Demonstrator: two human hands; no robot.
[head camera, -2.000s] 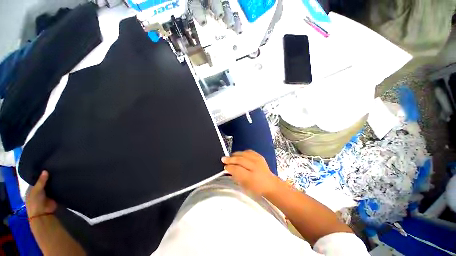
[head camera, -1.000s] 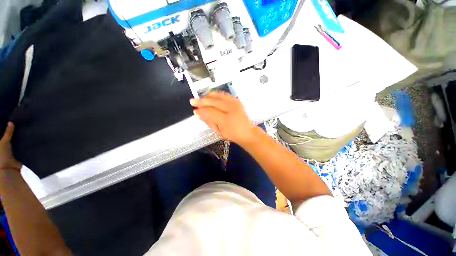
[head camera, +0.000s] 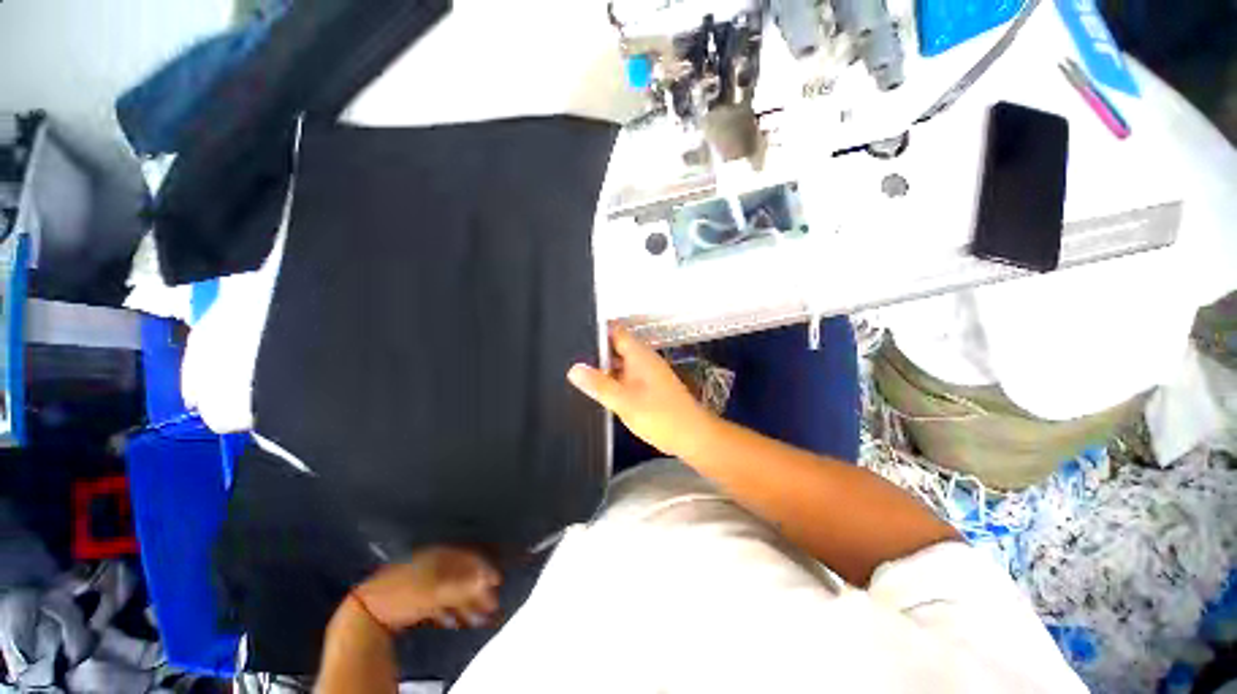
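The black fabric panel lies flat over the table's front and hangs towards my lap, with thin white edges at its sides. Its far end lies left of the overlock machine, apart from the needle area. My right hand pinches the panel's right edge between thumb and finger, just off the table's front edge. My left hand is at the panel's near end, blurred, with curled fingers; whether it grips the cloth cannot be told.
Dark folded cloth lies at the far left. A smartphone and a pink tool lie right of the machine. A blue bin stands at left. An olive sack and white-blue trimmings are at lower right.
The panel has come away from the needle area towards me and been turned. My left hand has moved right to its near end; my right hand has moved down along its edge. The view has shifted left.
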